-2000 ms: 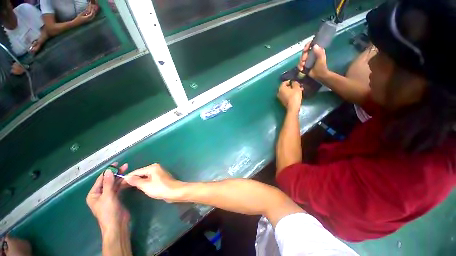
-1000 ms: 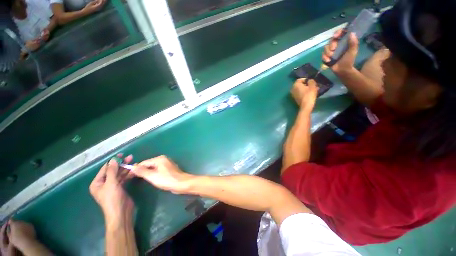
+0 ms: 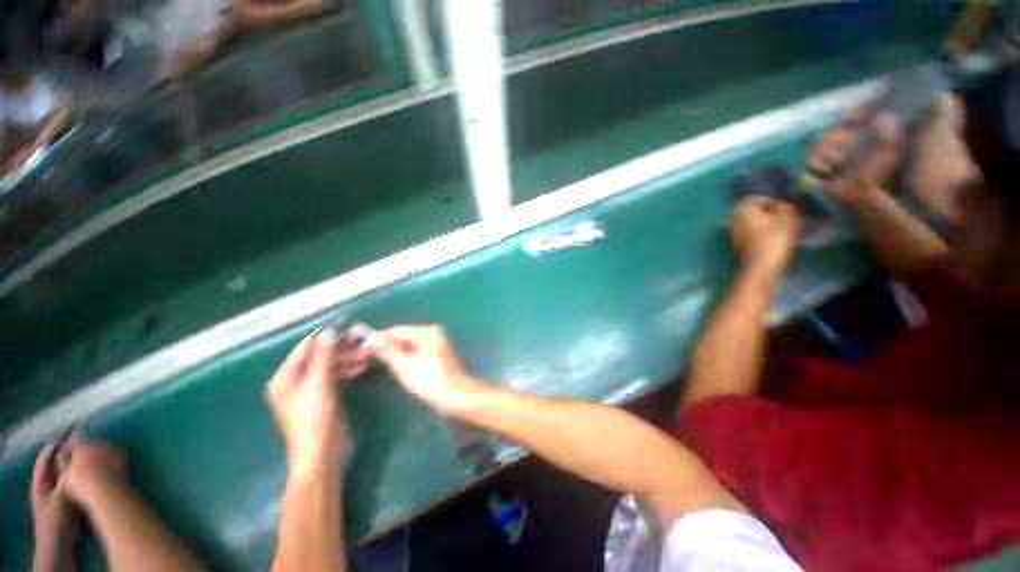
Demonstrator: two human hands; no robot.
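My left hand is raised over the green bench near the white rail, its fingertips closed on a small part, now blurred; in the earlier frames this part looks like a green circuit board. My right hand is just right of it, fingertips pinched on a thin pale stick that points at the left fingertips. Blur and the fingers hide whether the stick touches the part.
A white rail and upright stand beyond my hands. A shiny plastic bag lies by the rail. A neighbour in red works at a black block at right. Another person's hands are at left.
The view has swung left, so everything sits further right, and it is blurred. My hands keep the same hold. The other person's hands at left show more fully.
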